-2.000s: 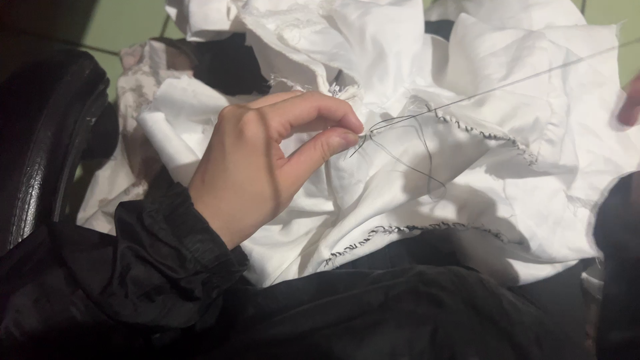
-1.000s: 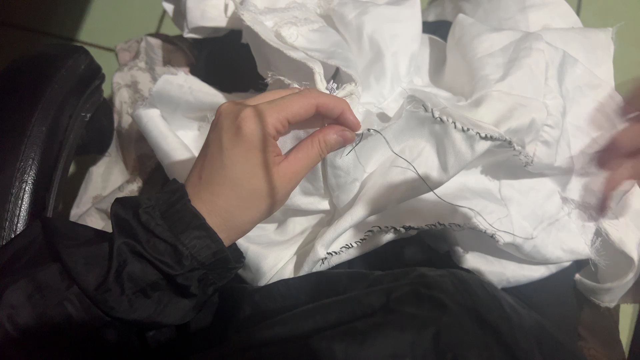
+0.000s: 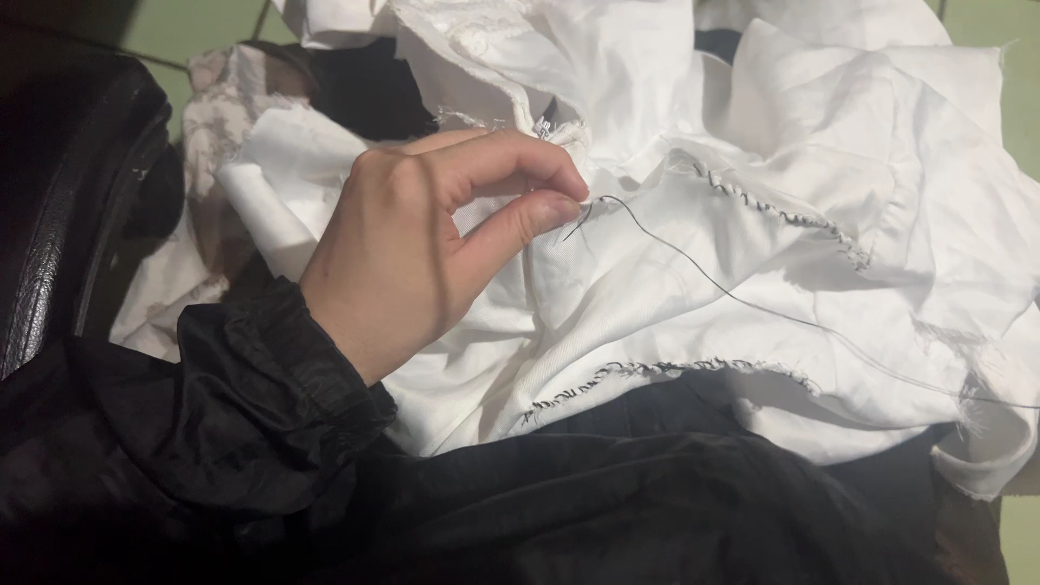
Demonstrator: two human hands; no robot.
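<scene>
My left hand (image 3: 431,244), in a black sleeve, pinches the edge of the white fabric (image 3: 650,284) between thumb and forefinger. From just beside the fingertips a dark thread (image 3: 723,290) curves down and right across the cloth to the right edge of the view. A short dark thread end hangs below the pinch. Two rows of rough dark stitches (image 3: 784,215) run along frayed edges, one at the upper right and one along the lower edge. My right hand is out of view; whether a needle is on the thread cannot be seen.
A black leather-like armrest or seat edge (image 3: 73,187) stands at the left. Stained pale cloth (image 3: 231,122) hangs beside it. Dark clothing (image 3: 634,504) covers my lap under the white fabric. Green tiled floor (image 3: 999,32) shows at the corners.
My right hand, a blur at the right edge a second ago, has left the view. The thread, taut toward the upper right two seconds ago, now lies slack to the lower right. My left hand keeps its pinch.
</scene>
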